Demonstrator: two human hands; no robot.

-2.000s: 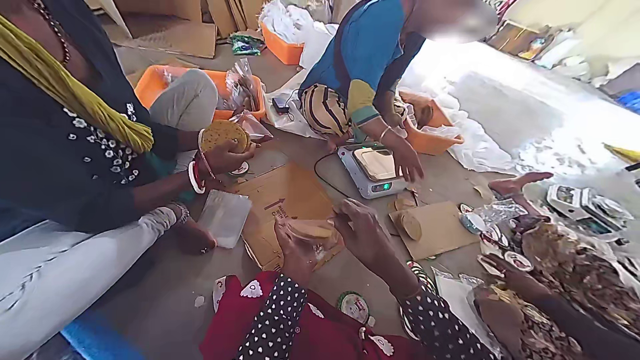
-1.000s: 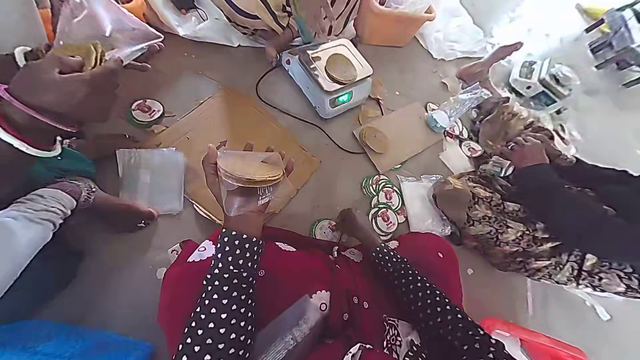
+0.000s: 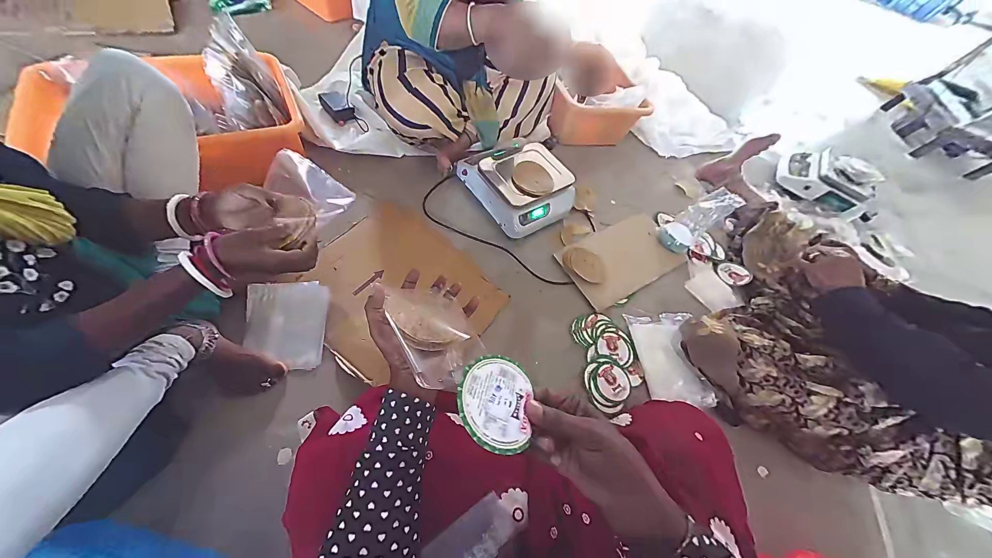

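My left hand (image 3: 391,341) lies palm up under a clear plastic bag (image 3: 442,364) that holds a stack of thin round tan discs (image 3: 422,322); its fingers show beyond the bag. Between thumb and fingers, my right hand (image 3: 577,438) grips a round printed label card (image 3: 496,404) with a green rim, just right of the bag's near end. More round label cards (image 3: 608,387) lie in overlapping piles on the floor at the right. A clear plastic sleeve (image 3: 473,531) rests on my lap.
A digital scale (image 3: 519,190) bearing a tan disc stands ahead, its cable on the floor. Cardboard (image 3: 349,267) lies beneath my left hand's area; another sheet (image 3: 643,260) is at right. Flat clear bags (image 3: 287,325) lie left. Co-workers sit left, ahead and right, near orange tubs (image 3: 248,159).
My right hand has come up from beside the floor cards and now holds one label card. My left hand still supports the bagged discs. The co-worker's scale still carries a disc.
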